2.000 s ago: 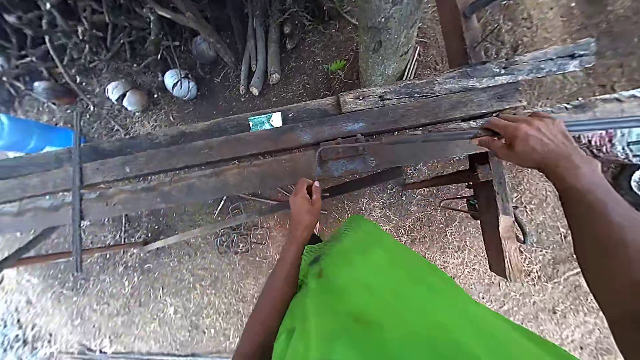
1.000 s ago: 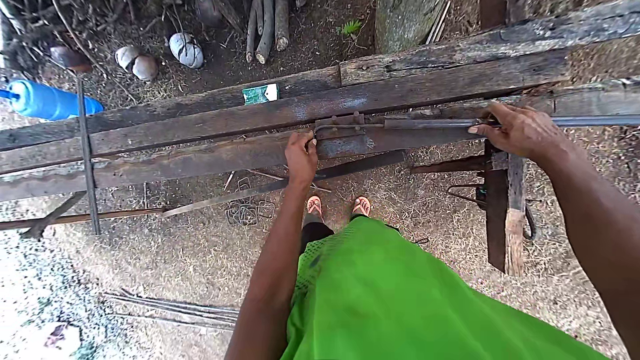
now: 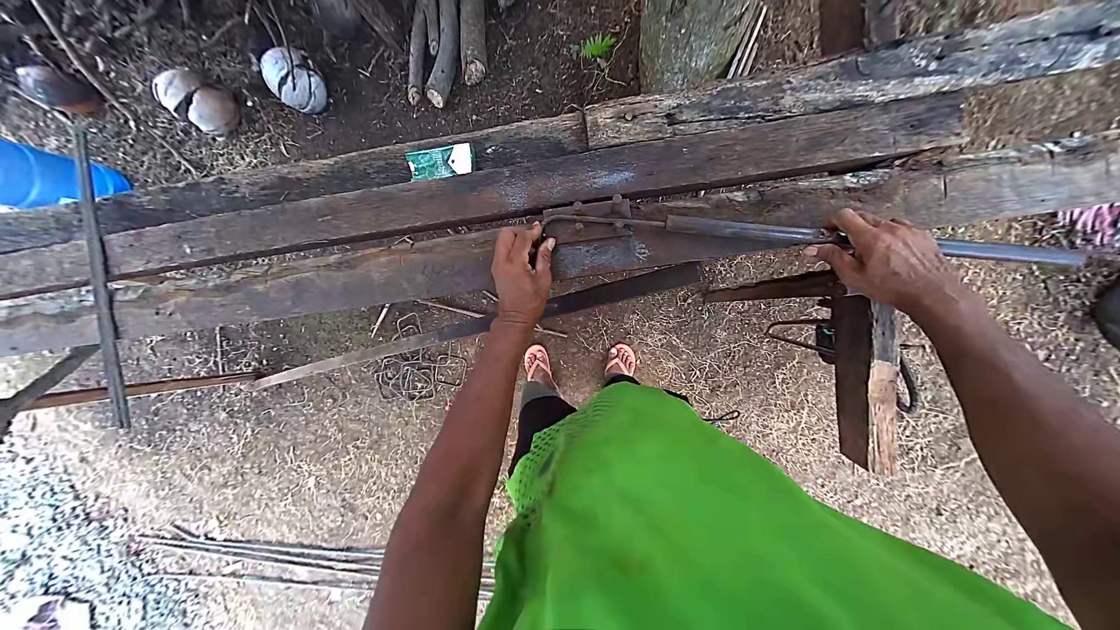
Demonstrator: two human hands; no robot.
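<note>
My right hand (image 3: 884,258) grips a long metal pipe (image 3: 744,229) that runs to the right beyond the bench. Out of the pipe's left end comes a thin metal rod (image 3: 652,222), bent beside a small metal plate with upright pegs (image 3: 588,229) on the plank bench (image 3: 367,271). My left hand (image 3: 522,271) pinches at the rod's left end, with thumb and fingers about it; the exact hold is partly hidden. Behind the plate, a green and white packet (image 3: 440,162) lies on the boards.
A dark metal bar (image 3: 101,280) crosses the bench at the left, near a blue plastic container (image 3: 52,175). Bent wire pieces (image 3: 420,372) lie on the ground below. Several long rods (image 3: 289,556) lie at the lower left. Coconut husks (image 3: 293,80) and cut branches (image 3: 444,52) are behind the bench.
My left hand has moved up from the bench's near edge to the rod's left end. My right hand stays on the pipe. The view has shifted, and my feet now show.
</note>
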